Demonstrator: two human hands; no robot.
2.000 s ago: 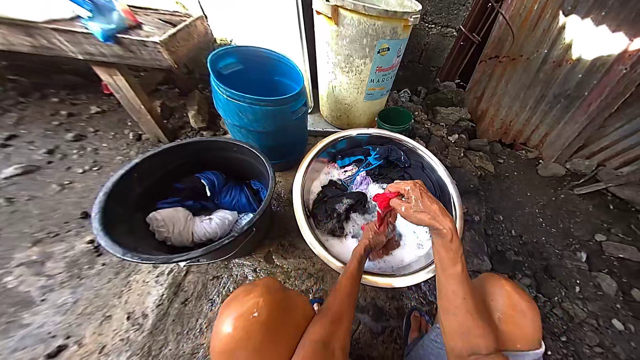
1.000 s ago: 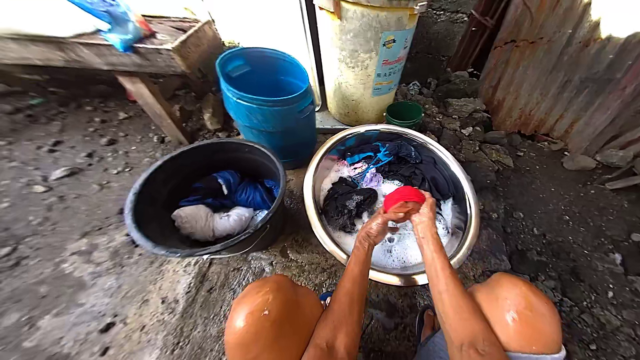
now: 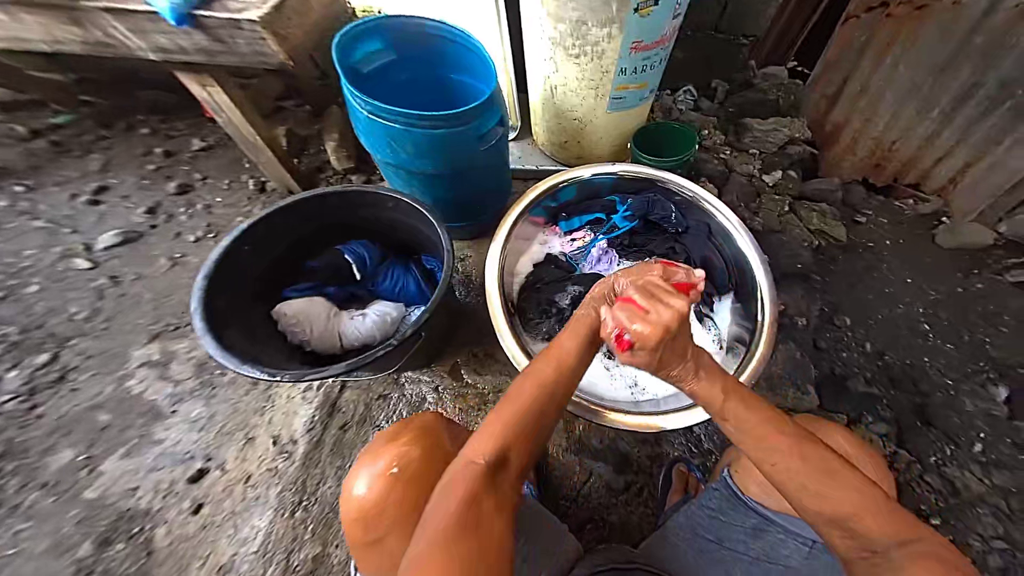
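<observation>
Both of my hands are pressed together over a round metal basin (image 3: 764,320). My left hand (image 3: 636,284) and my right hand (image 3: 656,328) are closed around a wet red cloth (image 3: 623,341), which shows only in small patches between the fingers. Below them the basin holds white suds (image 3: 624,384), a black garment (image 3: 552,296) at its left, dark clothes (image 3: 664,228) at the back, blue straps (image 3: 616,220) and a lilac cloth (image 3: 600,258). My fingers and the suds hide part of what lies in the basin.
Left of the basin stands a black tub (image 3: 232,264) with blue clothing (image 3: 392,272) and a pale rolled cloth (image 3: 340,324). Behind are a blue plastic barrel (image 3: 428,152), a whitish bucket (image 3: 572,88) and a small green pail (image 3: 664,146). A wooden bench (image 3: 136,36) and corrugated metal sheet (image 3: 912,104) flank them.
The red cloth was bunched and more visible between my hands a second ago; now my fingers cover most of it. My right hand has come across in front of my left.
</observation>
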